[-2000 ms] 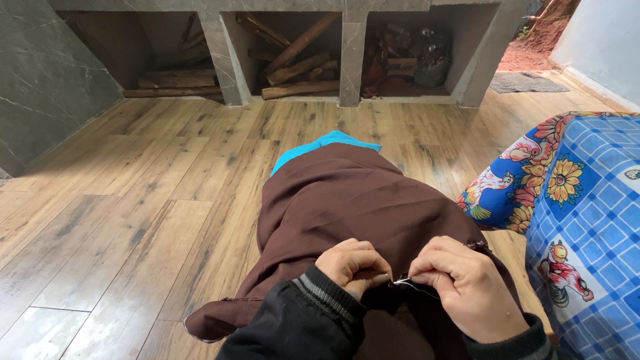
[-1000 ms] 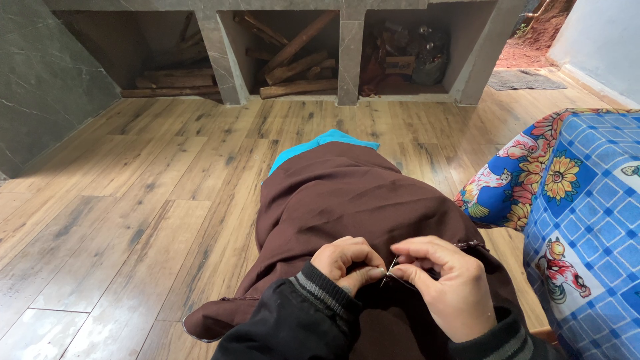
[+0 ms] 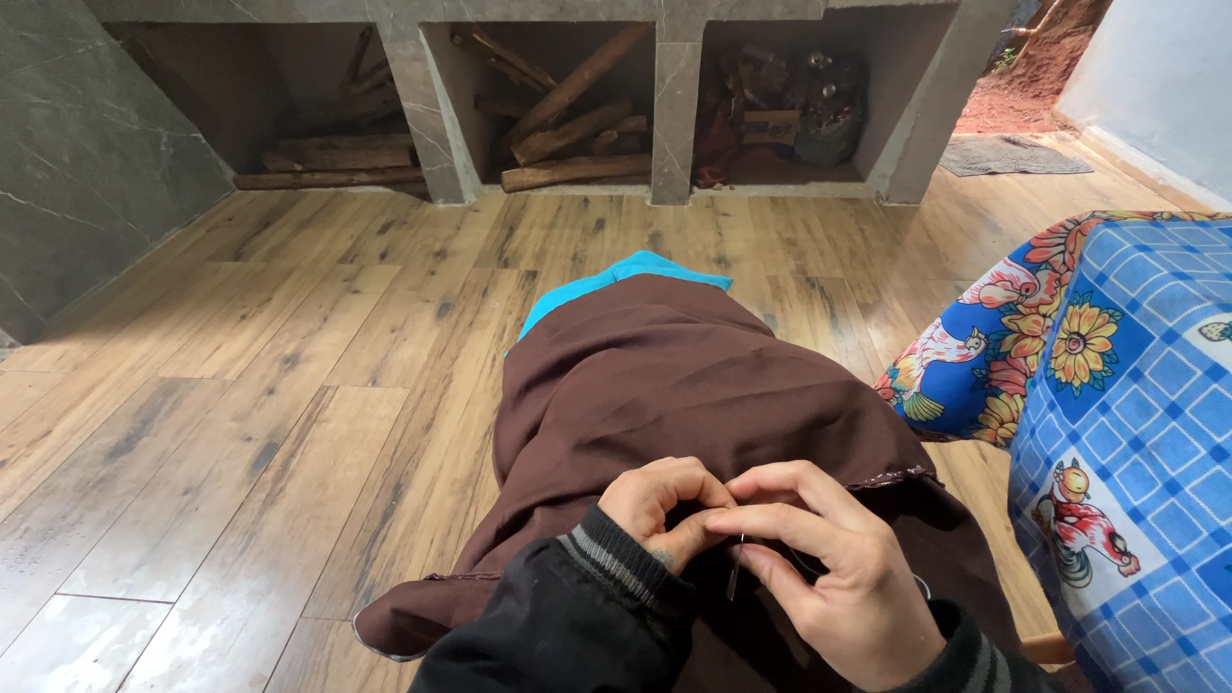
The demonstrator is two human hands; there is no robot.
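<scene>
Brown cloth with a stitched edge lies over my lap and legs, and bright blue fabric shows past its far end. Above the cloth my left hand pinches something too small to make out, its fingertips meeting those of my right hand. A thin metal needle hangs point or eye down by the right thumb and fingers; which end is lower I cannot tell. A bit of pale thread shows beside the right wrist.
A table with a blue checked, rooster-and-sunflower tablecloth stands close on the right. Ahead, grey stone-like compartments hold firewood logs and a dark filled bag. A grey mat lies by the doorway on the wood-look floor.
The needle, slanting up between both hands' fingertips a second ago, now points down by the right fingers. My fingertips have come together. The cloth has stayed put.
</scene>
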